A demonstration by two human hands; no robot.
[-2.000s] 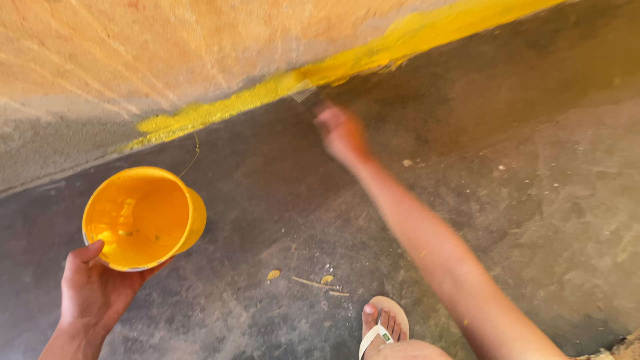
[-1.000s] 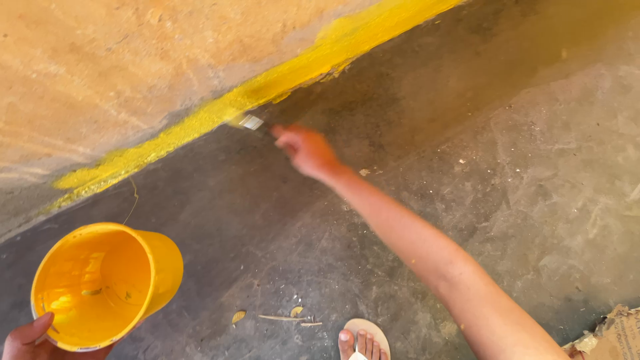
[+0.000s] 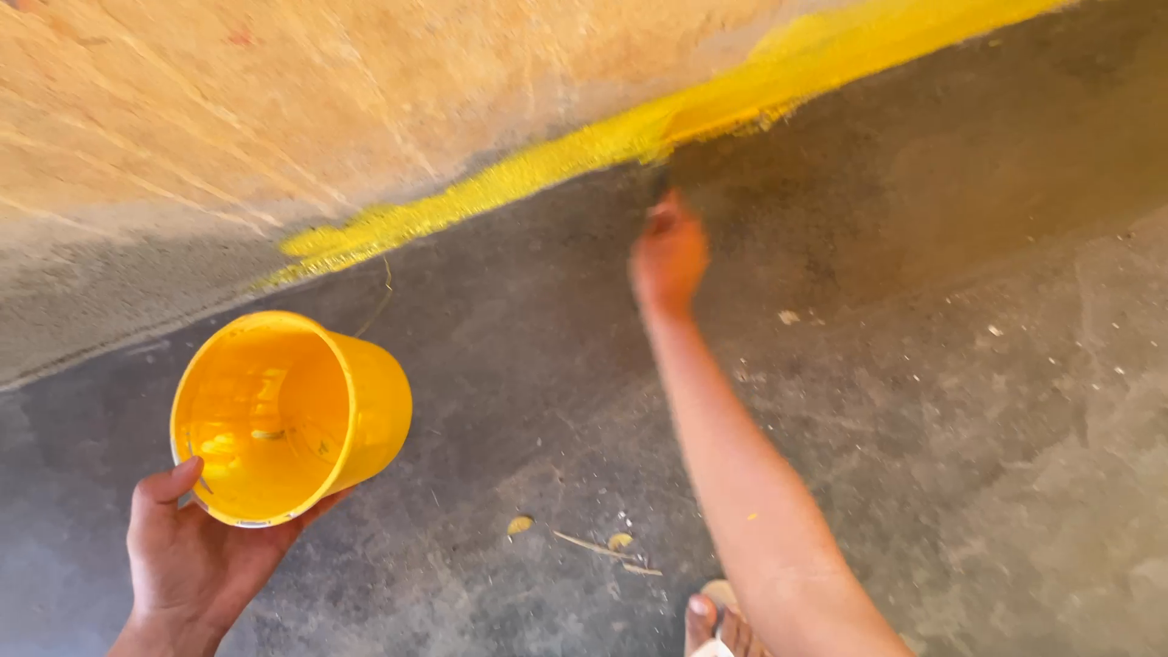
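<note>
My left hand (image 3: 196, 557) grips a yellow plastic bucket (image 3: 379, 411), thumb over its rim, the bucket tilted so that its yellow-coated inside shows. My right hand (image 3: 671, 246), blurred, is closed around a paintbrush (image 3: 659, 173), whose dark, blurred end points at the base of the wall. The brush tip is at the lower edge of a band of wet-looking yellow paint (image 3: 547, 164) that runs along the foot of the orange plastered wall (image 3: 274, 100). Left of the band the wall's foot is bare grey.
Below the wall lies a dark concrete floor (image 3: 511, 365). Dry leaves (image 3: 520, 525) and a thin twig (image 3: 589, 545) lie on it, near my sandalled foot (image 3: 716, 625). A thin string-like strand (image 3: 388, 278) lies between the bucket and the wall.
Both hands have kept hold of the bucket and the brush. The yellow band reaches along the wall in all frames. The view has shifted since a second ago.
</note>
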